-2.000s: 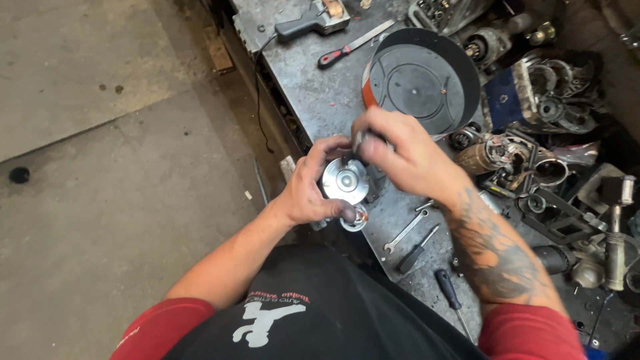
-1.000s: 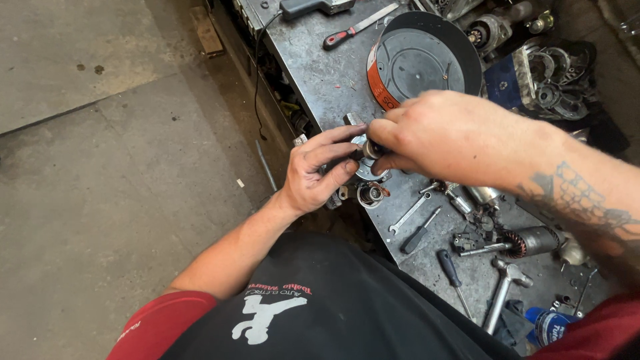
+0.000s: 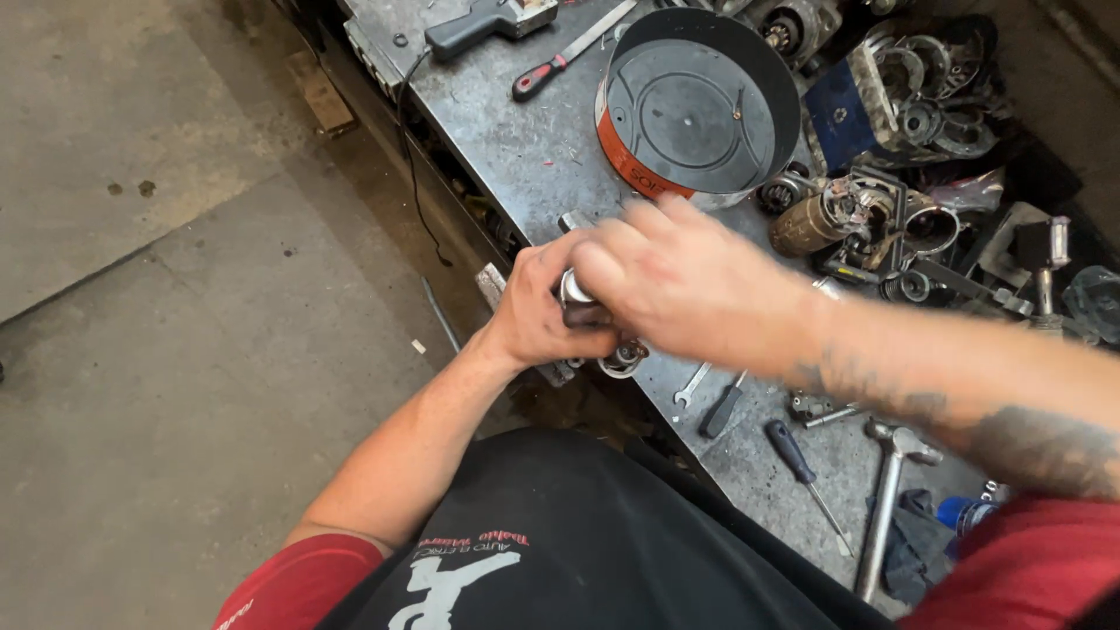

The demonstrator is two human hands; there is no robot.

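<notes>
My left hand (image 3: 547, 306) is wrapped around a round metal part (image 3: 577, 293) at the edge of the metal workbench (image 3: 490, 131). Over the same part lies my right hand (image 3: 656, 271), blurred, its fingers curled against the top; whether they grip something small cannot be made out. Much of the part is hidden by both hands. Just below the fingers shows a small round metal piece with a coppery inside (image 3: 623, 359).
Beyond my hands stands a round orange and black pan (image 3: 691, 114), with a red-handled file (image 3: 560, 70) beside it. Motor parts (image 3: 822, 219) crowd the right. An open-end wrench (image 3: 691, 385), screwdrivers (image 3: 792, 451) and a hammer (image 3: 884, 507) lie nearer me.
Two seconds ago the part's round silver face was plainly visible in my left hand. My right hand and forearm have since come across over it, and the forearm now lies flatter across the bench.
</notes>
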